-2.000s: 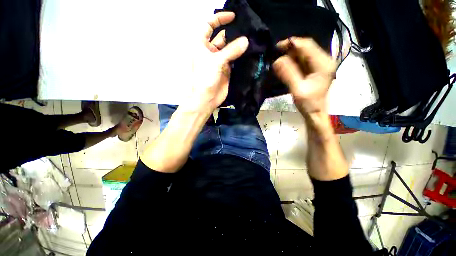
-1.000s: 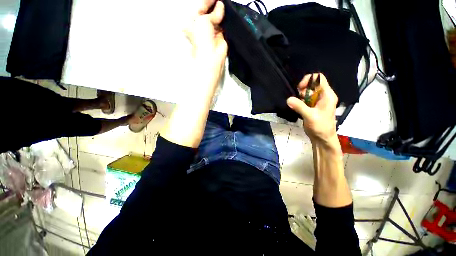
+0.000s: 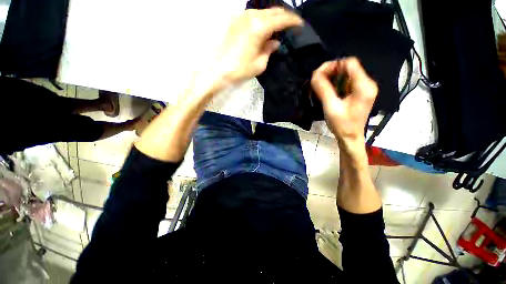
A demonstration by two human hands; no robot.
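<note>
A black garment (image 3: 288,91) lies bunched at the table's near edge, with more black cloth behind it. My left hand (image 3: 247,47) is over the garment's left side, thumb and fingers bent; blur hides whether it grips the cloth. My right hand (image 3: 347,100) is curled at the garment's right side. Small thread snips (image 3: 342,84) show as a dark, green-orange patch inside it; the blades are hardly visible. A grey band of cloth (image 3: 302,34) shows between the hands.
The white table (image 3: 138,50) bears black garments (image 3: 30,36) at far left and a black stack (image 3: 463,77) at right, with hanger hooks (image 3: 469,180) over the edge. A person's foot (image 3: 147,119) is at left. A red stool (image 3: 482,241) and metal stand (image 3: 424,233) are at lower right.
My left hand has come down and right from the garment's upper left. My right hand has moved up slightly and turned. The garment, stretched diagonally before, is now bunched. The green-and-white carton is now mostly hidden.
</note>
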